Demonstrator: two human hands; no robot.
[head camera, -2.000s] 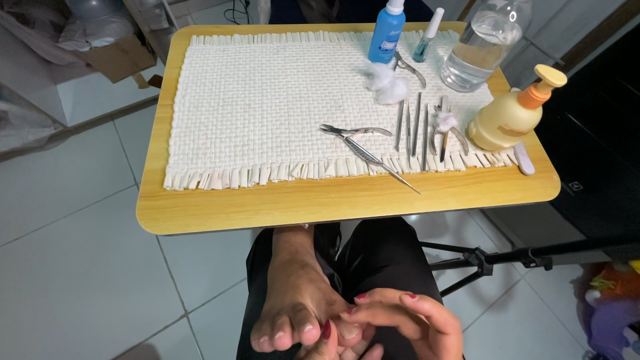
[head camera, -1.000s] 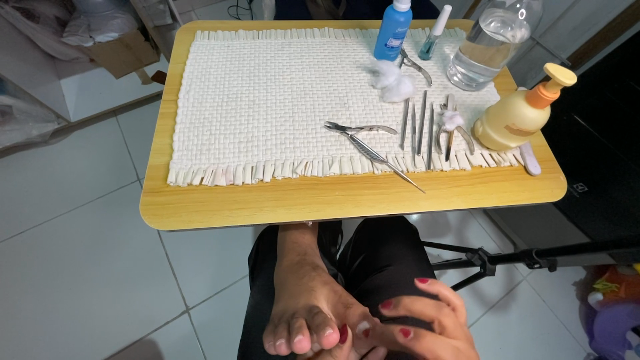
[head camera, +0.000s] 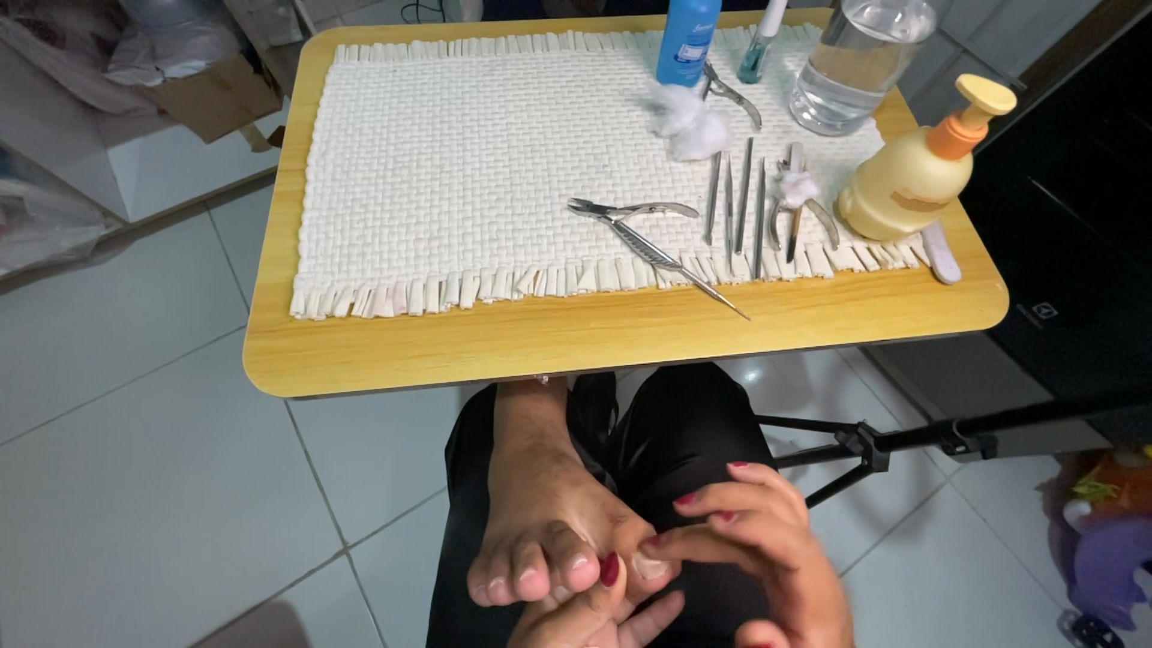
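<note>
A bare foot (head camera: 549, 504) of another person rests over black-clad legs (head camera: 693, 441), toes toward me. My left hand (head camera: 585, 616) is under its front, the thumb with a red nail pressed between the big toe (head camera: 650, 567) and the neighbouring toe; the fingers are partly hidden. My right hand (head camera: 774, 549) touches the edge of the big toenail with its index fingertip, the other fingers spread and holding nothing. A cuticle nipper (head camera: 630, 210) and a slim pointed metal tool (head camera: 684, 270) lie crossed on the white woven mat (head camera: 450, 171) above.
On the wooden tray table (head camera: 432, 351) stand a yellow pump bottle (head camera: 904, 184), a clear bottle (head camera: 855, 72), a blue bottle (head camera: 688, 45) and a small polish bottle (head camera: 760, 49). Cotton (head camera: 693, 126), several metal tools (head camera: 745, 198) and another nipper (head camera: 733, 97) lie there. A black tripod (head camera: 864, 445) stands right.
My right fingers first lifted and spread away from the big toe, and the index fingertip is now back at its nail. My left hand has stayed at the toes.
</note>
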